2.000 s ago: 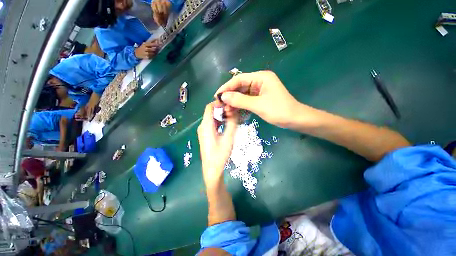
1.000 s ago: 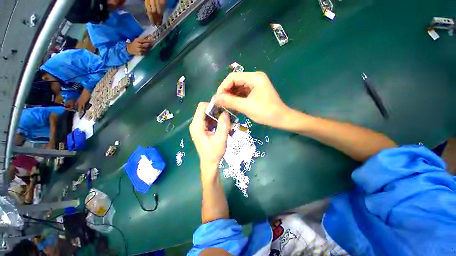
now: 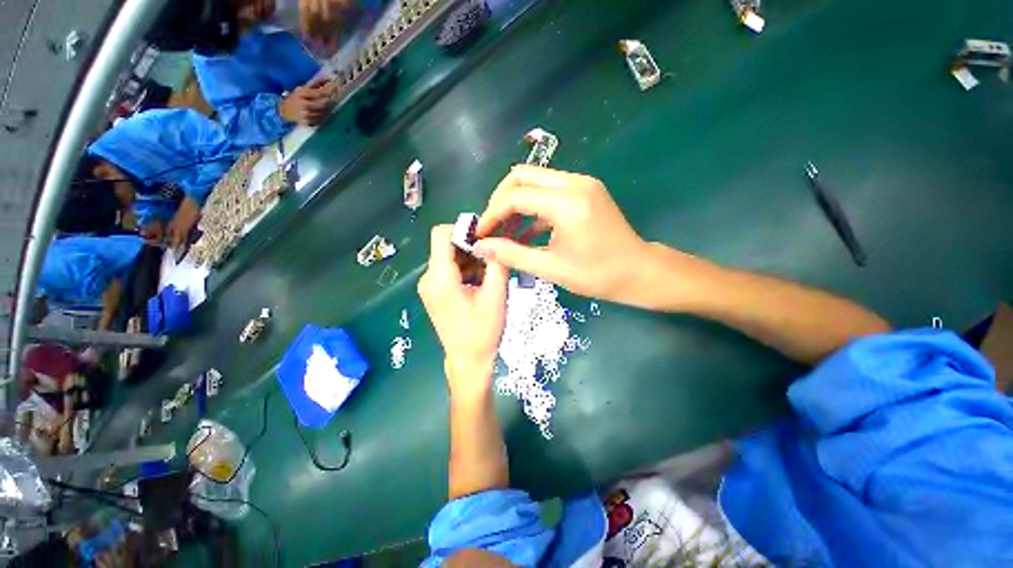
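My left hand [image 3: 461,300] grips a small device unit [image 3: 465,231], its white end showing above the fingers. My right hand [image 3: 572,233] is at the unit's right side, thumb and fingertips pinched against it; whether they hold a separate small part cannot be seen. The fingers hide most of the unit. A heap of tiny white gaskets [image 3: 535,350] lies on the green bench [image 3: 689,366] just below and right of my left hand.
Other units lie around, one beyond my right hand [image 3: 541,146]. Dark tweezers [image 3: 835,213] lie at right. A blue bag [image 3: 292,372] with a white heap and a black cable [image 3: 322,457] are at left. People in blue smocks work across the bench.
The unit in my left hand has turned, its white end now standing up at the fingertips. My right fingers have shifted down its side. Nearby units on the bench have moved slightly right in view.
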